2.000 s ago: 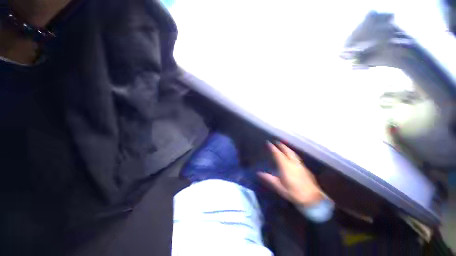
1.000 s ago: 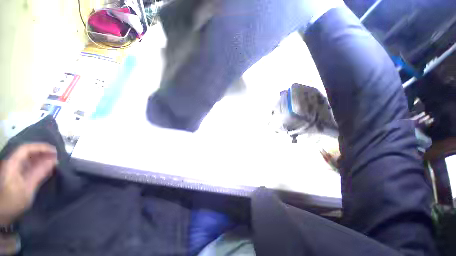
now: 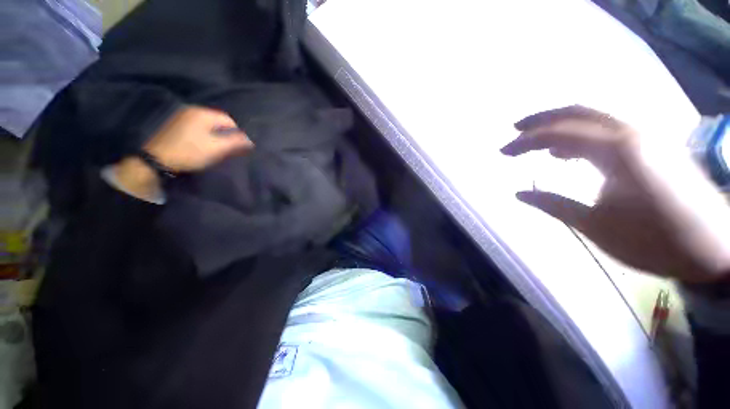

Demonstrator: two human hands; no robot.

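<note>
A dark garment (image 3: 280, 172) lies bunched across my lap, to the left of the table edge. My left hand (image 3: 198, 142) is over this cloth with its fingers curled and blurred; whether it grips any cloth cannot be told. My right hand (image 3: 624, 180) is over the white machine table (image 3: 448, 88), thumb and fingers spread apart with nothing between them.
The table's grey ribbed edge (image 3: 480, 232) runs diagonally down to the right. A thin dark slit and small red-handled snips (image 3: 660, 313) are at the lower right. A pale light-coloured cloth (image 3: 360, 343) covers my leg. Grey-blue fabric (image 3: 44, 64) is at the upper left.
The grey cloth raised over the table a second ago is gone from there. My right hand now shows, open, over the table. The view has turned, and my left hand appears higher, over the lap cloth.
</note>
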